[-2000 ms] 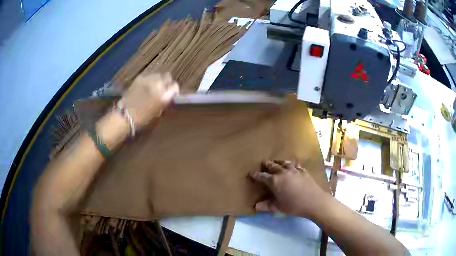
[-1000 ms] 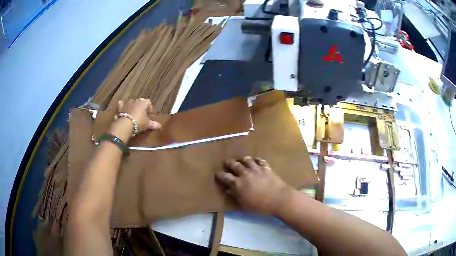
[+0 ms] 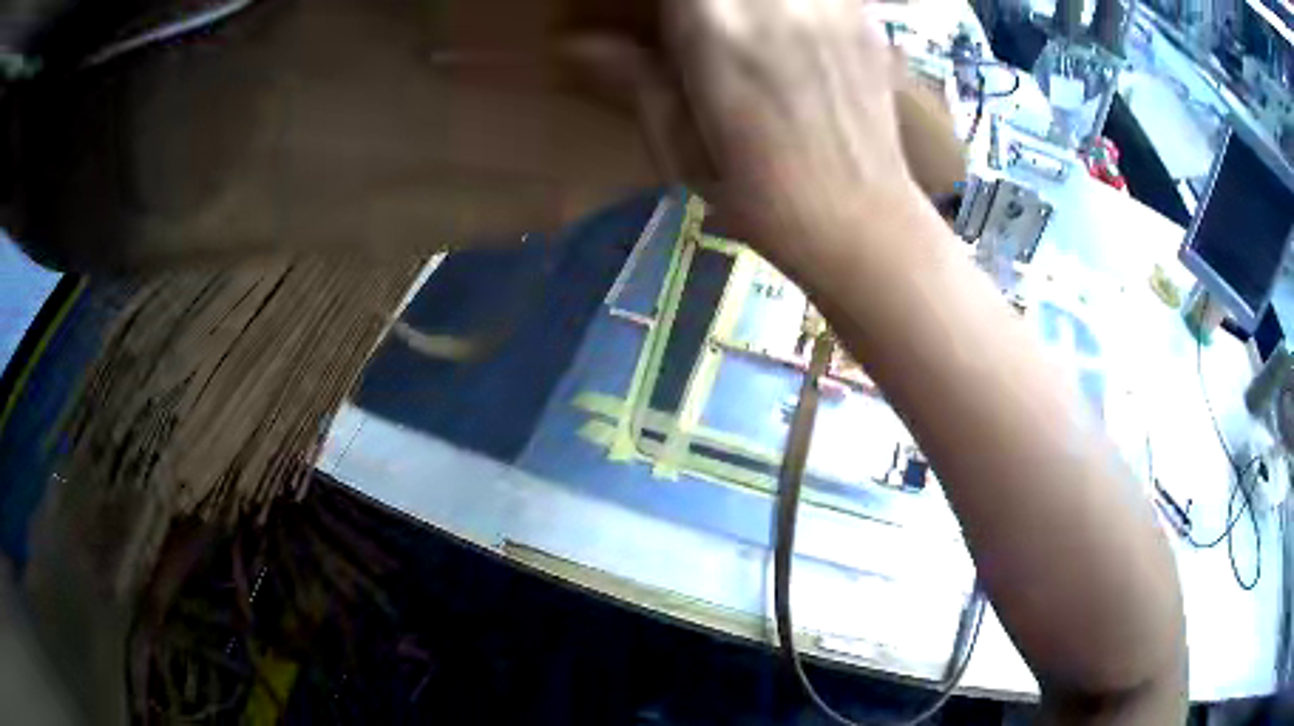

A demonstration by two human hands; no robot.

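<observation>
A brown bag panel [image 3: 341, 156], blurred, is lifted across the top left of the view, close to the camera. My right hand [image 3: 802, 121] is at the top middle, back of the hand showing, with its fingers on the panel's right part; it grips the panel. My left hand is not in view; a blurred pale shape at the lower left edge may be my arm. A strap [image 3: 785, 546] hangs in a U loop over the table's front edge. The template [image 3: 660, 376] with yellow-green tape lies on the table. My hand, arm and the panel hide most of the machine head.
The panel stack [image 3: 249, 376] fans out at left, above a tangled handle bundle [image 3: 305, 582]. The black mat [image 3: 476, 348] lies left of the template. At right are the control screen [image 3: 1243, 220], a small dark tool [image 3: 1172, 504] and a black cord [image 3: 1237, 546].
The panel has been raised off the table toward the upper left, uncovering the template. My right hand has moved up with it. My left hand has left the view, and the view has shifted.
</observation>
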